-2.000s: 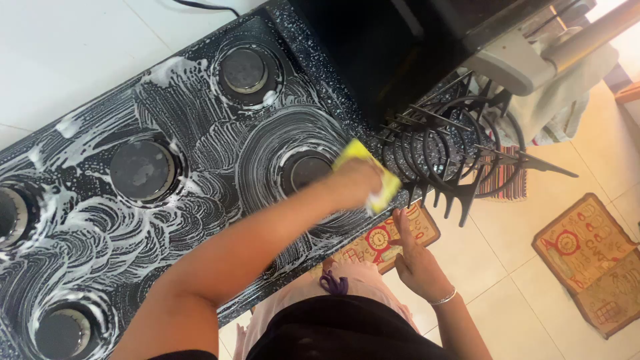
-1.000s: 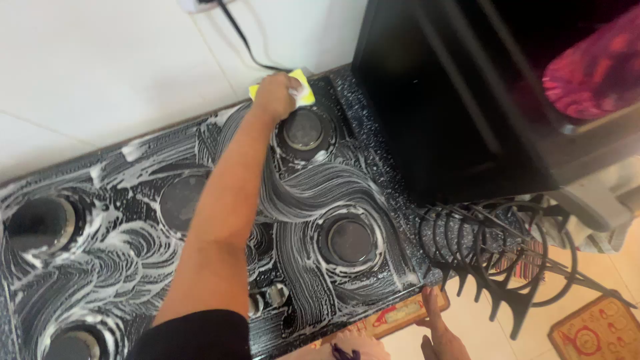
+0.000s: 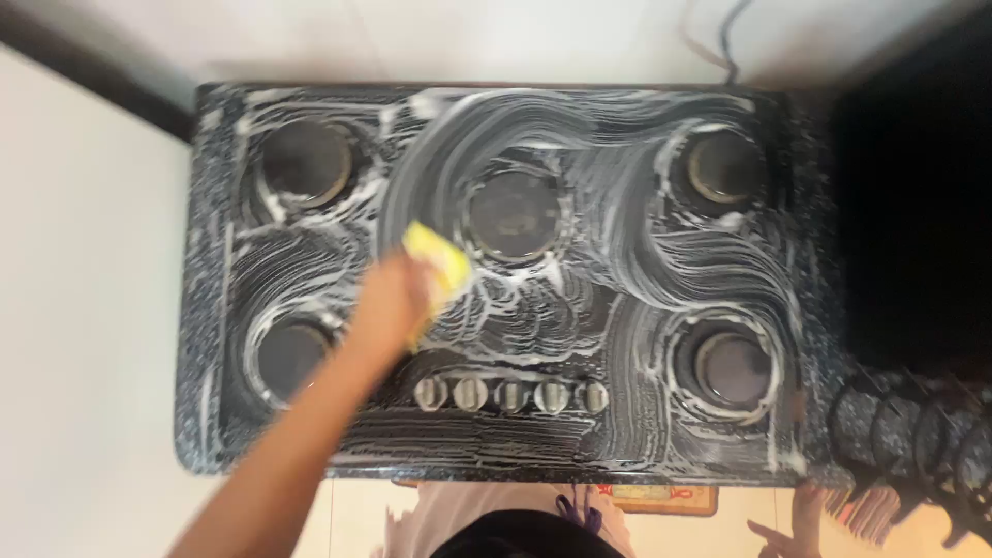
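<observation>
My left hand, blurred, is closed on a yellow sponge against the black stovetop, just lower left of the middle burner. White foam in curved streaks covers much of the surface around the burners. Several metallic control knobs stand in a row to the lower right of this hand. At the lower right, my right hand is partly in view, fingers apart and holding nothing, with one finger up at the counter's front edge. The left forearm partly hides the lower left burner.
Black pan supports are piled on the speckled counter at the right, below a large black appliance. A dark cable runs down the wall behind the stovetop. A patterned mat lies on the floor by the front edge.
My left hand has moved with the sponge from the back right burner to the left of the middle burner. Foam behind the middle burner now shows broad curved streaks. The view has shifted left.
</observation>
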